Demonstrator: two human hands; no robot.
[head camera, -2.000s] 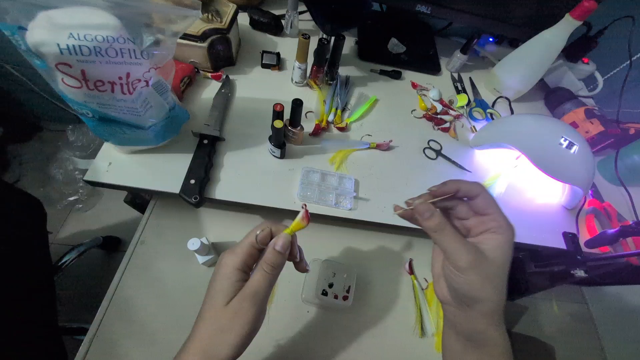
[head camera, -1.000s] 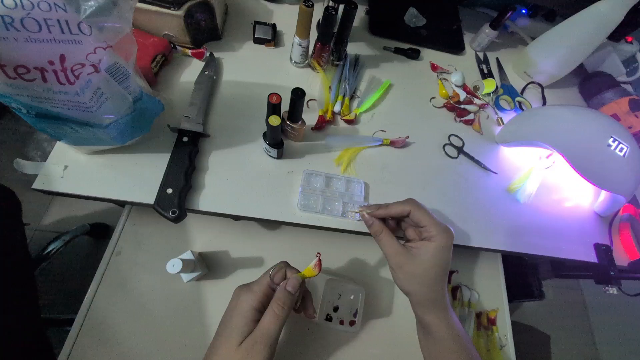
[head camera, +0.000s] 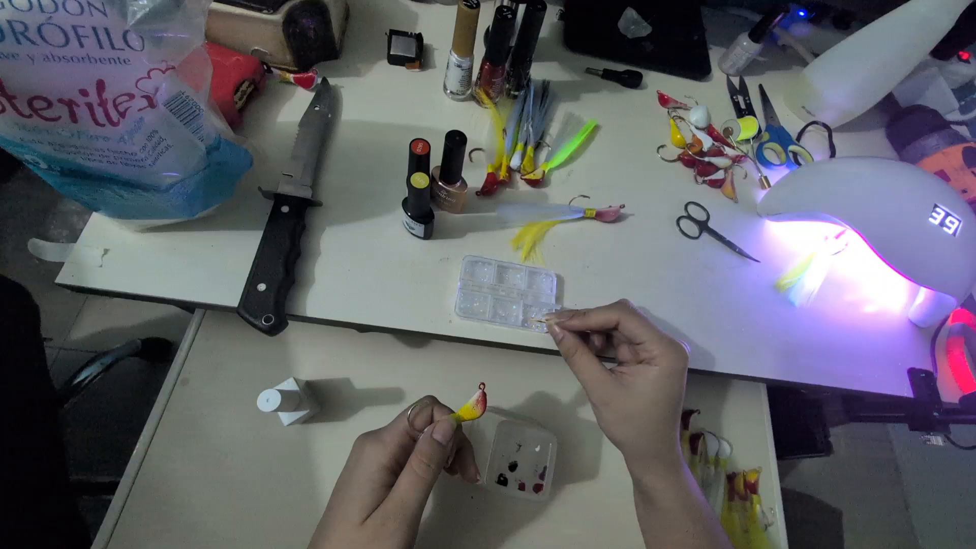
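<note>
My left hand (head camera: 408, 465) pinches a small fishing jig (head camera: 473, 406), its head painted red, white and yellow with a wire eye on top. My right hand (head camera: 625, 366) holds a thin stick, mostly hidden by the fingers, with its tip at the lower right compartment of a clear plastic case (head camera: 505, 292). That case has several compartments holding small clear bits. Below, beside my left fingers, a translucent square container (head camera: 522, 459) carries black, red and white paint spots. A feathered jig (head camera: 595, 213) lies on the upper desk.
A lit curing lamp (head camera: 877, 210) has a feathered jig under it. Small scissors (head camera: 713, 231), nail polish bottles (head camera: 450, 171), a sheathless knife (head camera: 286, 221), a cotton bag (head camera: 114, 114) and a pile of jig heads (head camera: 705, 149) occupy the upper desk. A white bottle (head camera: 286, 400) stands below on the pulled-out surface.
Two seconds ago my right hand held the stick raised to the right of the clear case; it has moved left to the case. My left hand keeps the jig. The view has shifted closer.
</note>
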